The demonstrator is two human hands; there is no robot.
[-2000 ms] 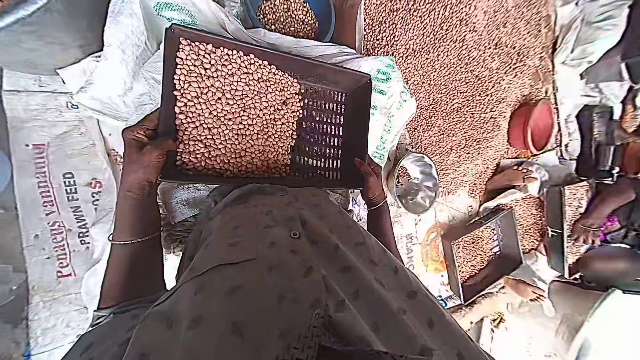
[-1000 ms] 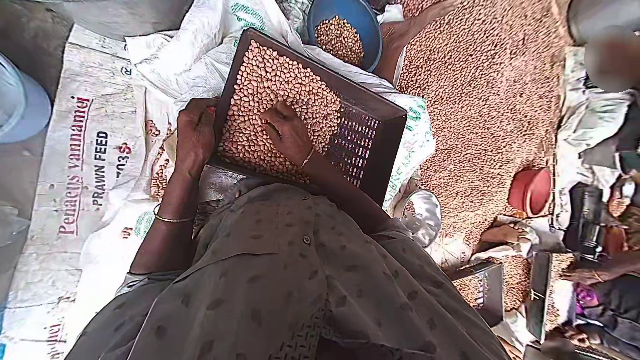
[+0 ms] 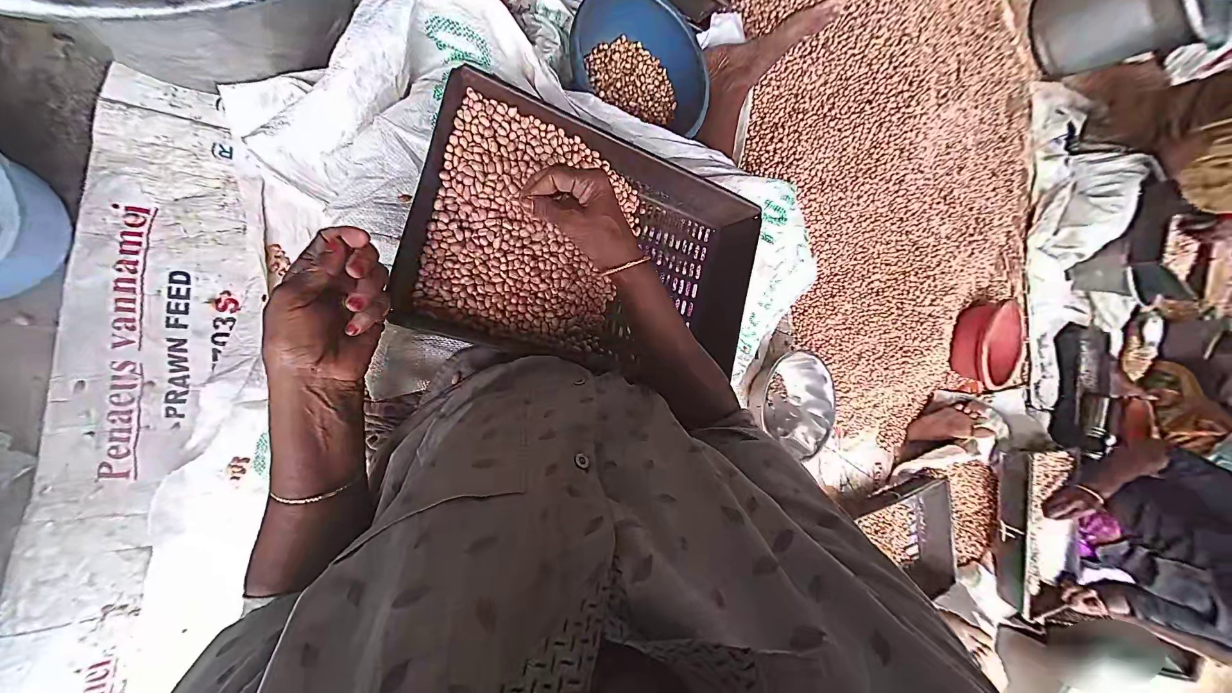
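Note:
A dark slotted plastic tray (image 3: 731, 279) lies tilted on my lap, with pinkish shelled nuts or beans (image 3: 491, 241) covering its left and middle part. Over these hovers or rests my right hand (image 3: 577, 207), thumb and forefinger brought together; whether a piece is pinched between them cannot be told. My left hand (image 3: 327, 298) is raised just left of the tray, palm up with curled fingers, and its contents, if any, are hidden. The slots at the tray's right side show bare.
White woven sacks (image 3: 356, 144) lie beneath and beyond the tray. A blue bowl (image 3: 693, 67) with nuts stands past it, near a bare foot. Right are a wide spread of nuts (image 3: 885, 192), a steel bowl (image 3: 799, 404), a red container (image 3: 988, 345) and another person's hands (image 3: 1078, 500).
Two seconds ago both my hands held the tray's sides. My right hand has since moved onto the nuts, and my left hand has let go of the left rim.

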